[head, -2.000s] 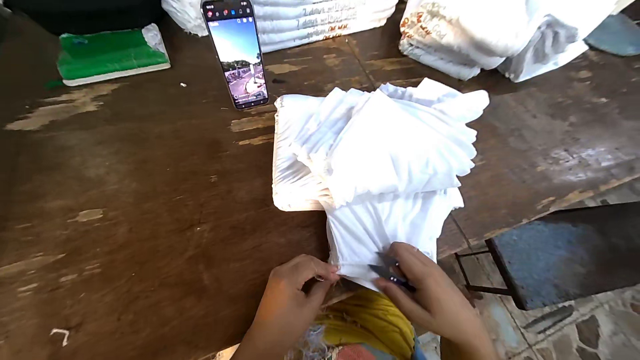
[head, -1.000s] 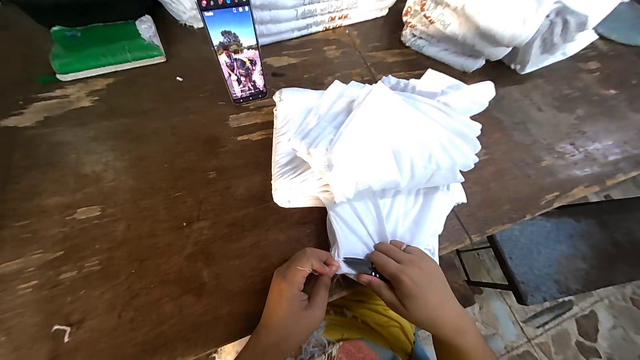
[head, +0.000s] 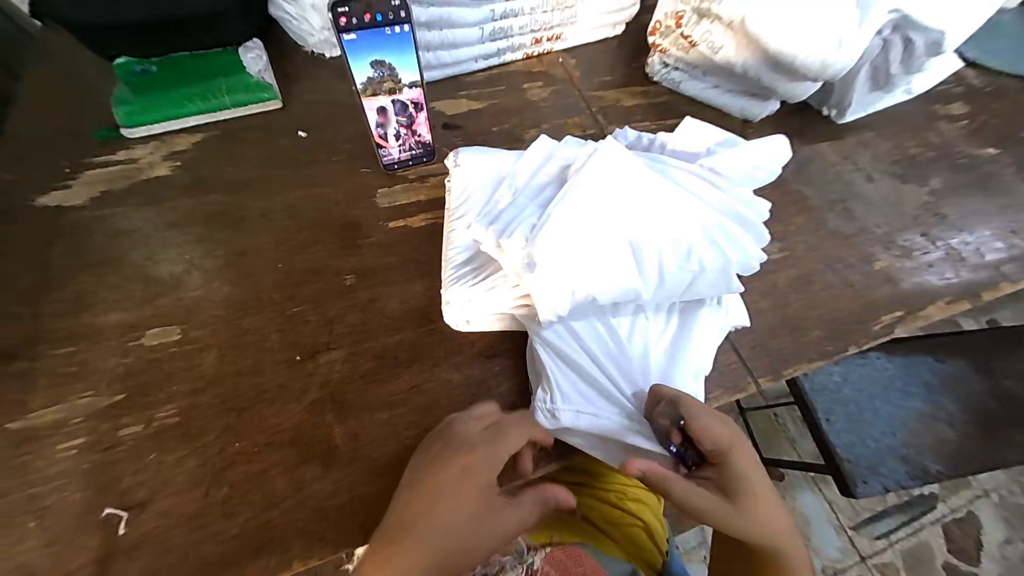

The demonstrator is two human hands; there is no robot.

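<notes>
White folded cloth [head: 640,232] lies in a fanned pile on the wooden table, with one piece hanging toward me over the near edge. My left hand [head: 488,472] is beside that piece's lower left corner, thumb and fingers apart, with nothing seen between them. In my right hand [head: 712,464], at the lower right of the same piece, is a small dark tool [head: 684,448]; its blades are hidden now, though they look like thread snips in the earlier views. Yellow cloth [head: 612,504] lies below, on my lap.
A phone [head: 388,88] with a lit screen stands behind the pile. White cloth stacks bearing writing [head: 528,28] and a white bundle [head: 736,48] are at the back. A green-covered book [head: 192,88] sits back left. A dark bench [head: 920,408] stands right of the table edge [head: 880,332].
My left hand has opened and come off the cloth's corner. My right hand has moved right along the hem, and the blades that showed near the corner are out of sight.
</notes>
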